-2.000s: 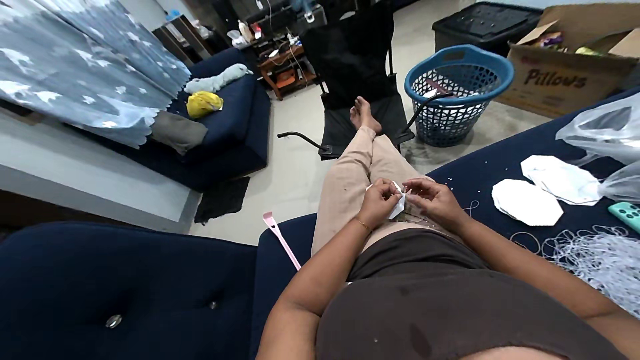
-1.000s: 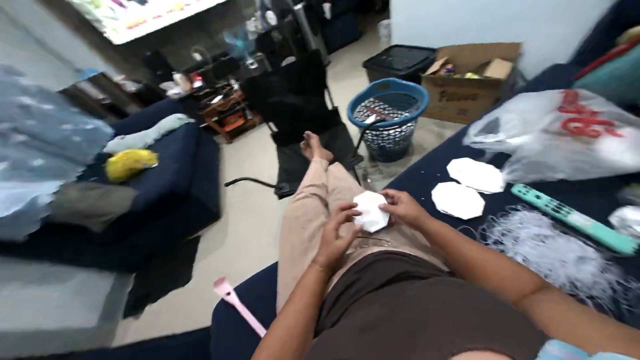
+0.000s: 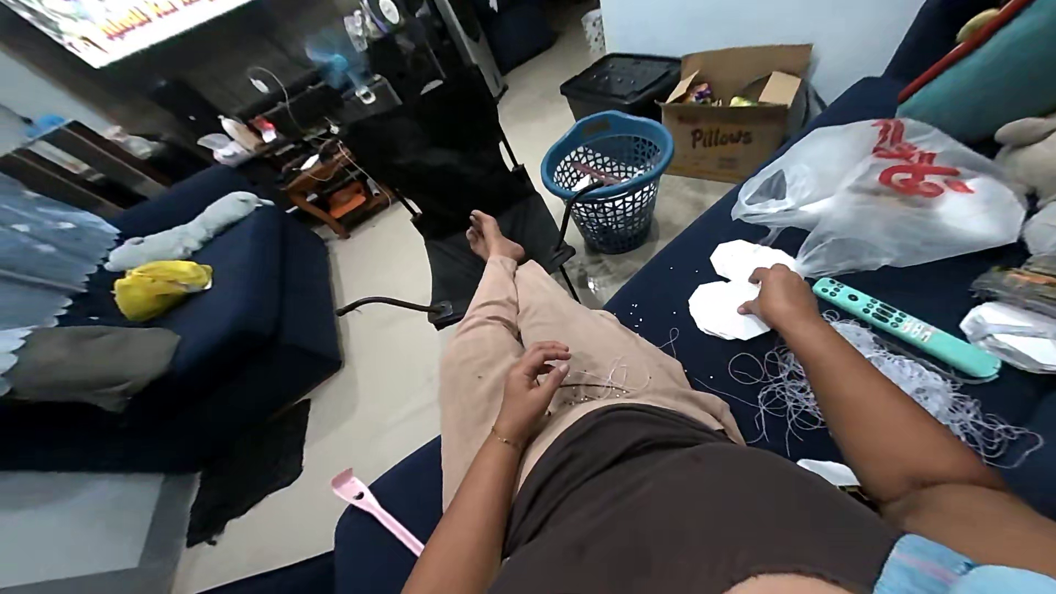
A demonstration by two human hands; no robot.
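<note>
My left hand (image 3: 535,388) rests over my thigh, fingers loosely curled and apart, with nothing visible in it. A loose tangle of white thread (image 3: 615,379) lies on my lap beside it. To the right, my right hand (image 3: 780,299) reaches down to two stacks of white octagonal pieces (image 3: 716,312) on the navy sofa; its fingertips touch them where the stacks meet. Whether the fingers grip a piece cannot be told. The farther white stack (image 3: 742,260) lies near a plastic bag. A heap of white string (image 3: 891,379) lies beneath and beside my right forearm.
A teal-cased remote control (image 3: 907,327) lies right of my hand, below a clear plastic bag (image 3: 916,198). A blue laundry basket (image 3: 606,186), a cardboard box (image 3: 714,144) and a black folding chair (image 3: 495,223) under my feet stand ahead. A pink long-handled tool (image 3: 375,510) lies at my left.
A second ago both hands held a white octagonal piece over my lap. My right hand has moved right to the stacks on the sofa, and my left hand has let go of the piece.
</note>
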